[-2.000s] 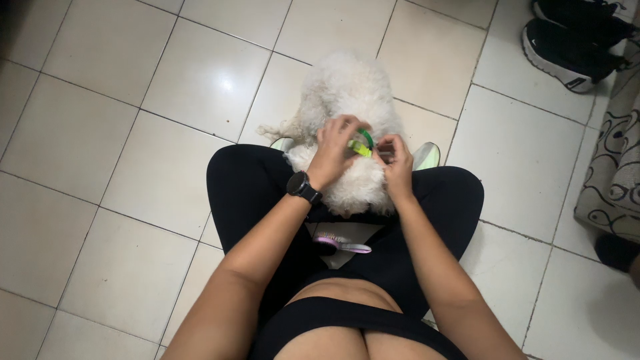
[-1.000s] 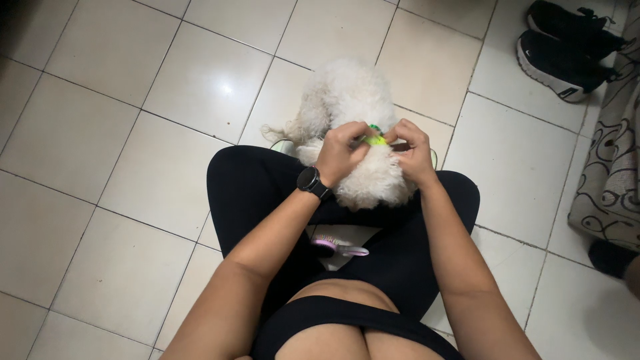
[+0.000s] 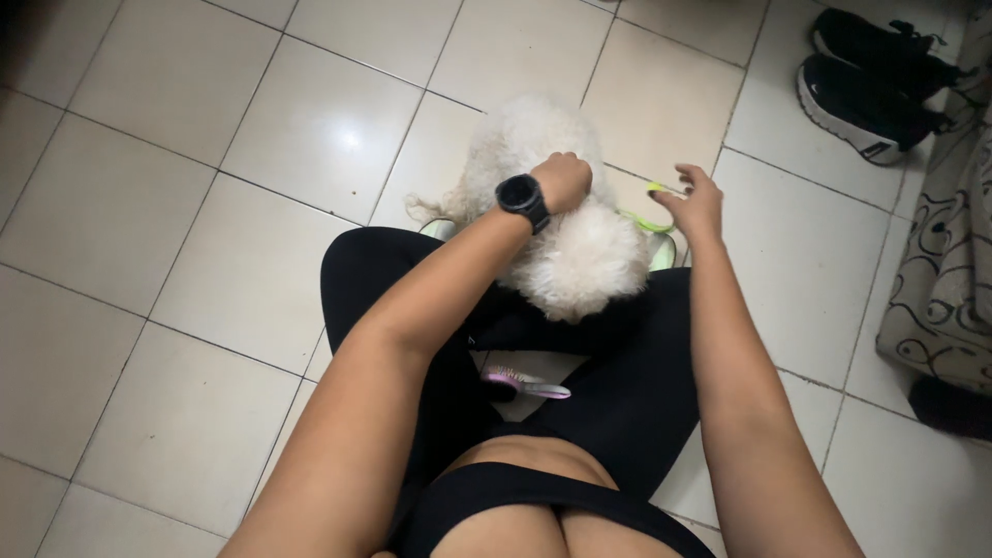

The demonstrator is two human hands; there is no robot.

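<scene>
A white curly-haired dog [image 3: 542, 139] is between my bent legs, with its head toward me. My left hand [image 3: 563, 182], below a black wristwatch, rests on the fur behind the head with its fingers curled; whatever lies under them is hidden. To the right of the dog, my right hand [image 3: 692, 203] is raised with its fingers spread. A yellow-green strap [image 3: 649, 224] curves from the dog's side toward this hand, and a yellow-green piece [image 3: 655, 187] shows at the thumb tip. Whether it is gripped there is unclear.
A pink and white hairbrush [image 3: 527, 384] lies on the tiled floor between my legs. Black sneakers [image 3: 868, 101] with white soles stand at the upper right. Patterned fabric [image 3: 938, 294] hangs along the right edge, with a dark object [image 3: 949, 407] beneath it.
Both hands were together at the yellow-green strap on the dog's neck. My right hand has moved off to the right, and part of the strap now extends beside the dog.
</scene>
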